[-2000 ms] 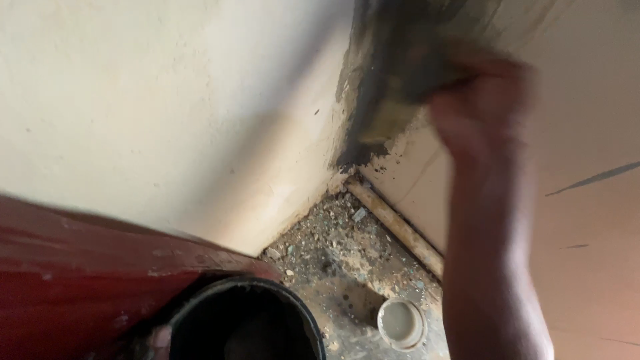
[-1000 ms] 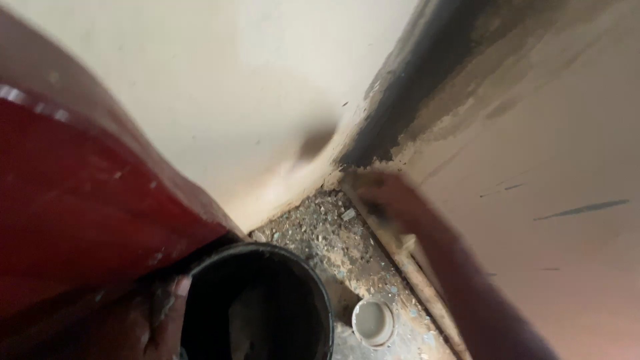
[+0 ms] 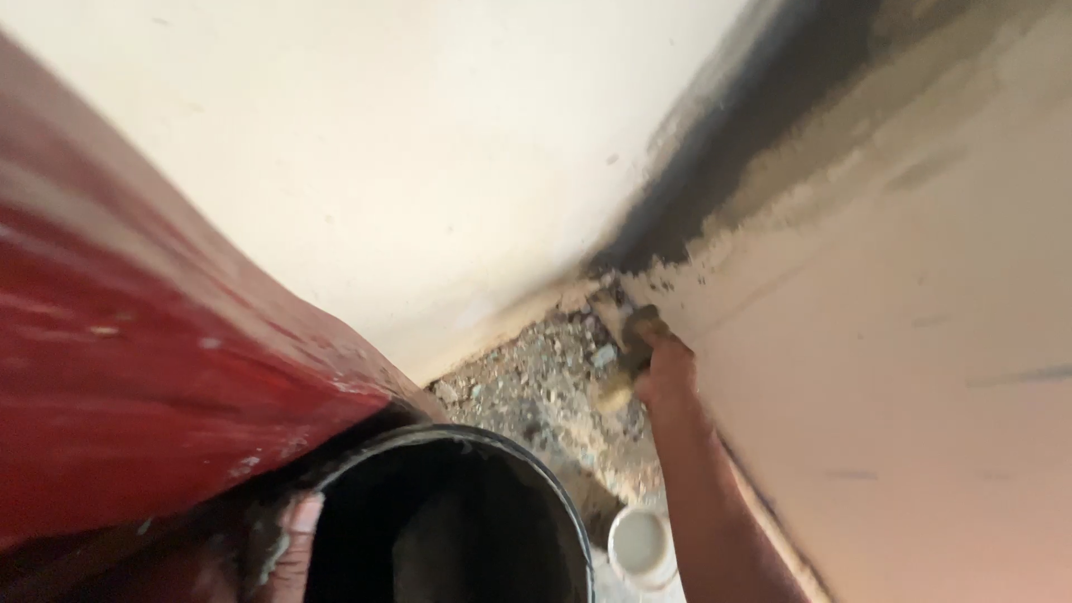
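My right hand (image 3: 667, 368) reaches down to the wall corner and grips a paintbrush (image 3: 630, 360), blurred, with its pale end low over the rubble. A dark bucket (image 3: 578, 523) stands at the bottom centre, its inside mostly in shadow. At its left rim a finger of my left hand (image 3: 300, 536) shows, holding the rim; the rest of that hand is hidden in the dark. A dark grey coated band (image 3: 712, 159) runs up the corner between the pale wall (image 3: 377, 151) and the beige wall (image 3: 879, 352).
Loose rubble (image 3: 536, 377) covers the floor at the corner. A small white container (image 3: 641, 544) stands right of the bucket, close to my right forearm. Red cloth (image 3: 167, 360) fills the left side. A narrow strip (image 3: 779, 536) lies along the right wall's foot.
My right hand was high on the dark band two seconds ago and is now low, by the foot of the corner. The red cloth covers more of the view.
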